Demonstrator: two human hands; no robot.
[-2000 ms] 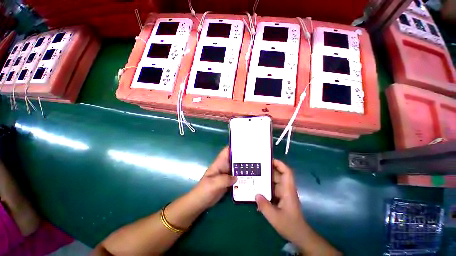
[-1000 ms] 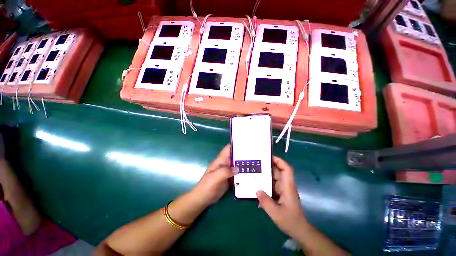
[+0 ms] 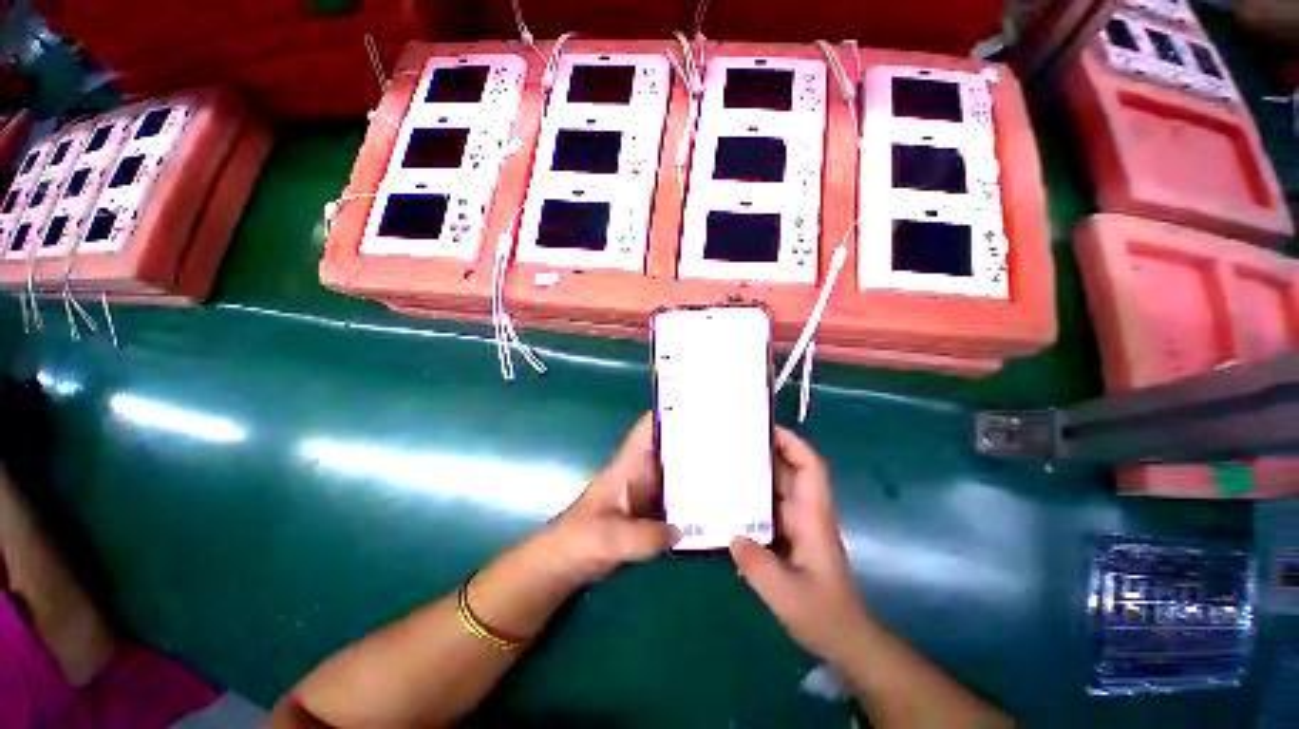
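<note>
A smartphone (image 3: 714, 427) with a mostly white screen stands upright in view between my two hands, over the green bench. My left hand (image 3: 621, 510) holds its lower left side, the thumb at the lower left corner. My right hand (image 3: 806, 548) holds its lower right side, the thumb at the bottom edge. Behind the phone lies a stacked salmon-pink foam tray (image 3: 598, 294) with rows of white compact digital cameras (image 3: 748, 160) with dark screens. White wrist straps (image 3: 503, 306) hang over its front edge. The phone's top overlaps the tray's front edge in view.
Another loaded foam tray (image 3: 214, 200) is at the left. Empty pink trays (image 3: 1177, 306) are at the right, crossed by a grey metal upright (image 3: 1140, 417). A clear blister tray (image 3: 1171, 615) lies at the lower right. A person's arm (image 3: 50, 591) is at the left edge.
The phone's dark keypad band has gone; the screen is now nearly all white. The left thumb has moved down to the phone's lower corner. The view has shifted slightly.
</note>
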